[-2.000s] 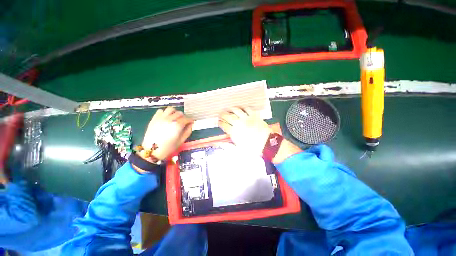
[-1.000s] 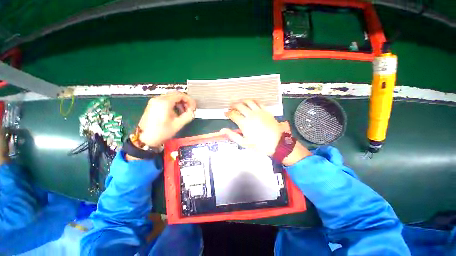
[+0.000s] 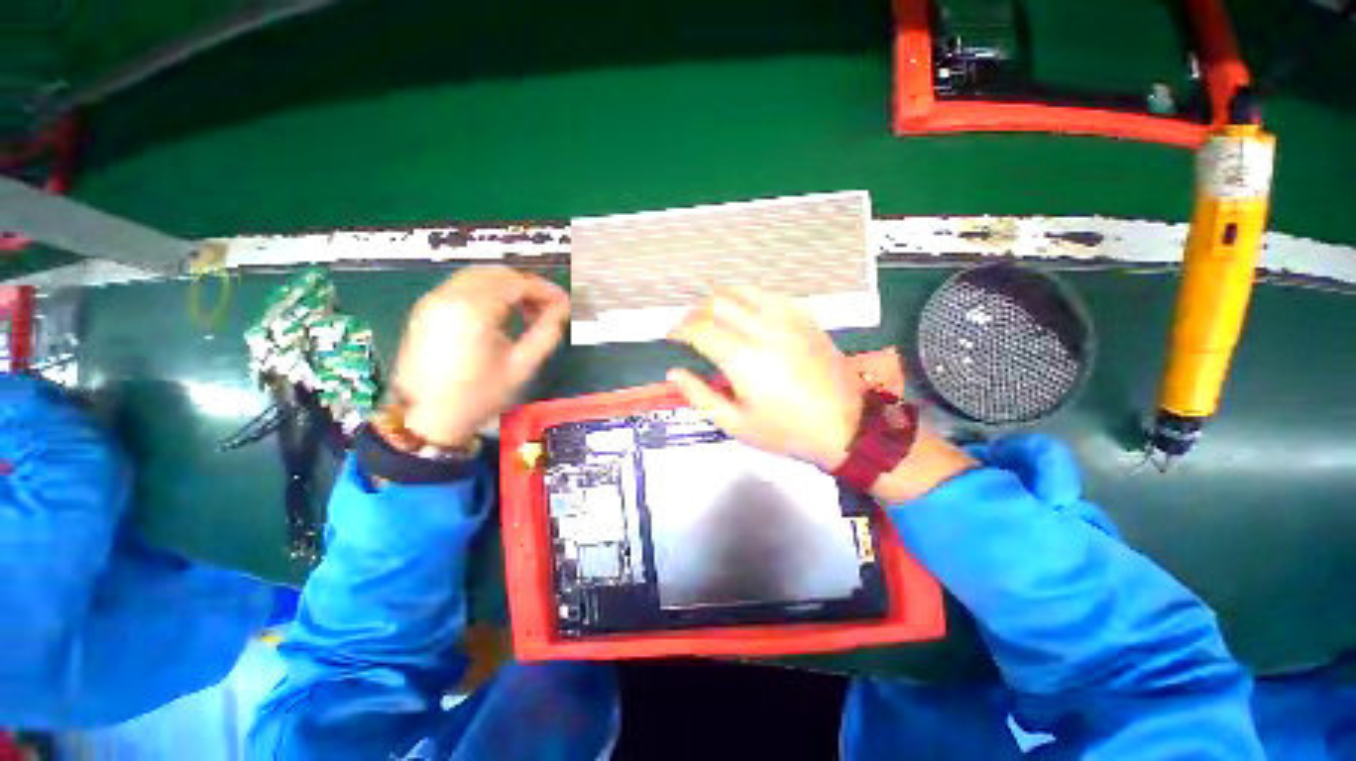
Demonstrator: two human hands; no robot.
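The pale adhesive sheet (image 3: 721, 260) lies across the white rail, beyond the tablet. My right hand (image 3: 773, 372) rests on the sheet's lower edge with its fingers spread. My left hand (image 3: 473, 350) is slightly blurred at the sheet's left end, thumb and index fingertip close together; whether a small piece is between them cannot be seen. The opened tablet (image 3: 751, 520) lies in a red fixture (image 3: 530, 572) right below my hands. Its large silver battery and the circuit board at its left show.
A round mesh-like screw dish (image 3: 999, 345) is right of the sheet. A yellow electric screwdriver (image 3: 1219, 275) stands farther right. White-green cable parts (image 3: 315, 350) lie at left. Another red fixture (image 3: 1063, 119) is on the belt. A person's blue sleeve (image 3: 67, 520) is at far left.
My left hand has come away from the sheet's edge, its fingertips drawn together. My right hand stays at the sheet. The view has shifted, and the fixture on the belt is now partly cut off.
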